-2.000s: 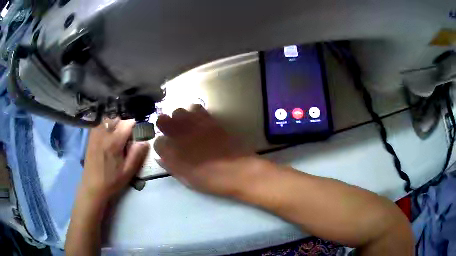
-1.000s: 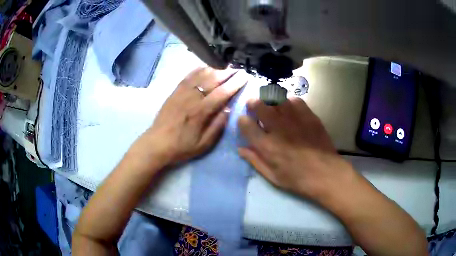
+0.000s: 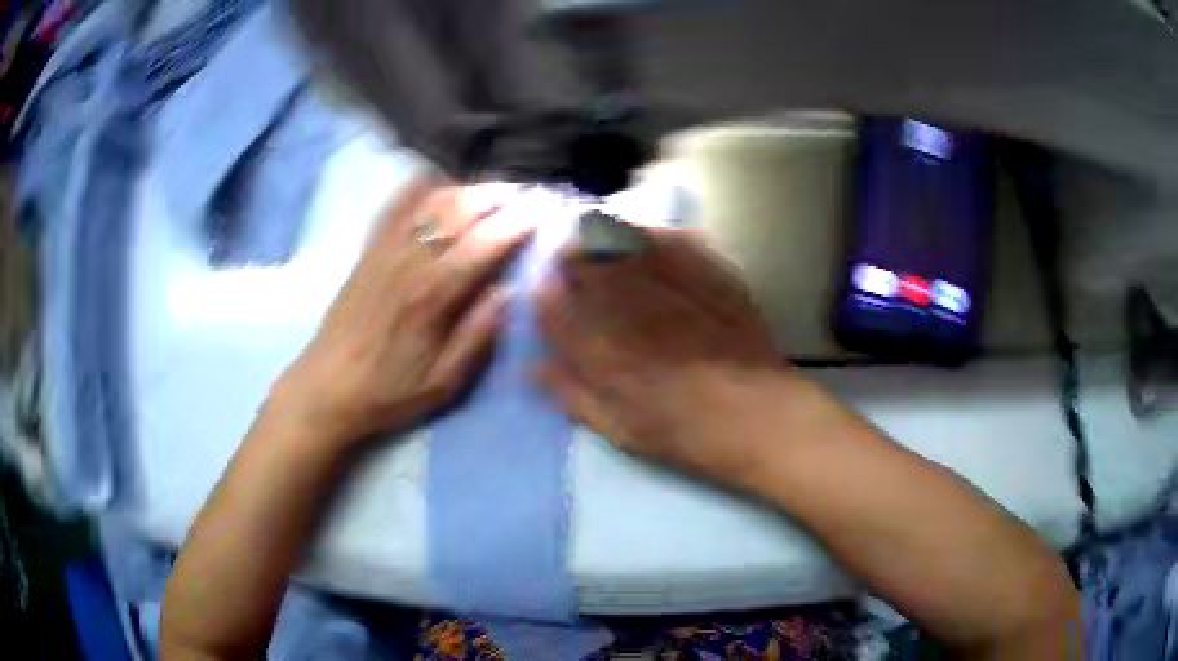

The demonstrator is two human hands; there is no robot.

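A light-blue band piece (image 3: 501, 497) runs from the needle area down over the table's front edge. My left hand (image 3: 411, 304) lies flat along its left side, fingertips in the lamp glow by the needle. My right hand (image 3: 652, 336) lies on its right side, fingers bent, close to the knurled knob (image 3: 612, 236). The band's top end is hidden by the hands and glare. The sewing machine (image 3: 827, 58) stands above. The picture is blurred, so fingertip contact is hard to see.
A smartphone (image 3: 915, 239) with a purple call screen lies on the bed plate (image 3: 762, 220). A twisted black cable (image 3: 1070, 387) hangs right of it. Stacked cut strips (image 3: 97, 323) and larger light-blue pieces (image 3: 265, 168) lie at the left. Patterned clothing shows below the table edge.
The view has shifted, so machine, phone and hands appear further left than a second ago. Both hands remain at the band by the needle. Two seconds ago the long band was not visible below them.
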